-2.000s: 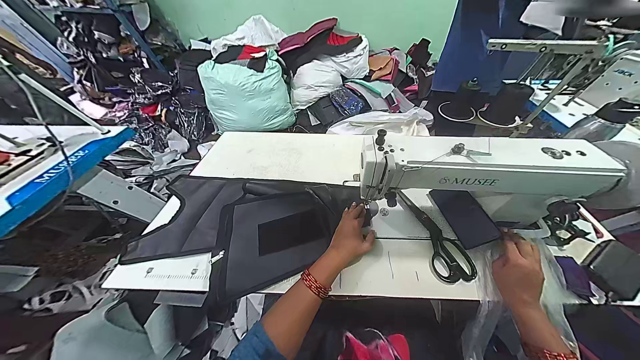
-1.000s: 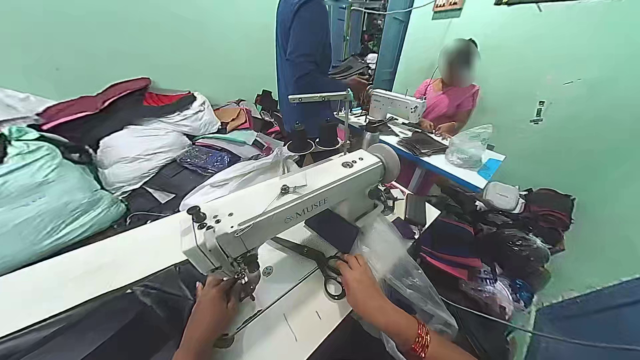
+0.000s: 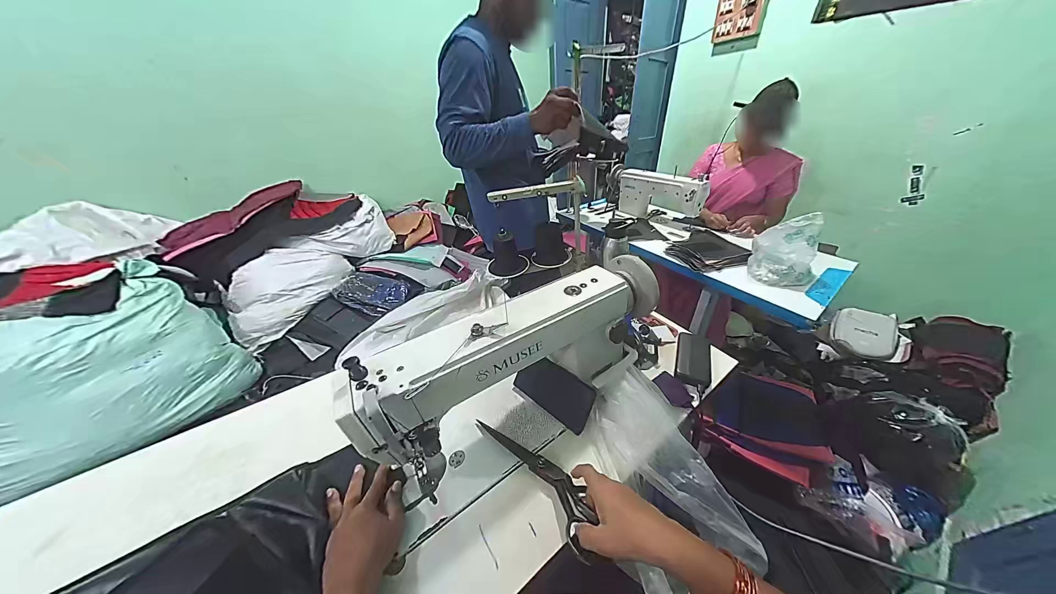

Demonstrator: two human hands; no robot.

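My left hand (image 3: 365, 524) lies with spread fingers on black fabric (image 3: 264, 528), close beside the needle area of a white Musee sewing machine (image 3: 495, 355). The fabric reaches from the presser foot toward the lower left. My right hand (image 3: 619, 516) has its fingers at the handles of black fabric shears (image 3: 536, 466), which lie on the white table right of the needle, blades pointing up and left. A dark folded fabric piece (image 3: 555, 394) rests under the machine arm. Clear plastic (image 3: 660, 462) hangs over the table edge beside my right forearm.
Stuffed sacks (image 3: 124, 363) and heaped cloth line the wall at left. Thread cones (image 3: 505, 252) stand behind the machine. Across from me a standing person (image 3: 487, 124) holds dark pieces, and a seated person (image 3: 751, 181) is at another sewing machine (image 3: 660, 191). Bags and fabric (image 3: 767, 421) are piled at right.
The view has swung to the right. My right hand has moved from beside the dark folded piece to the shears' handles. My left hand stays on the black fabric near the needle.
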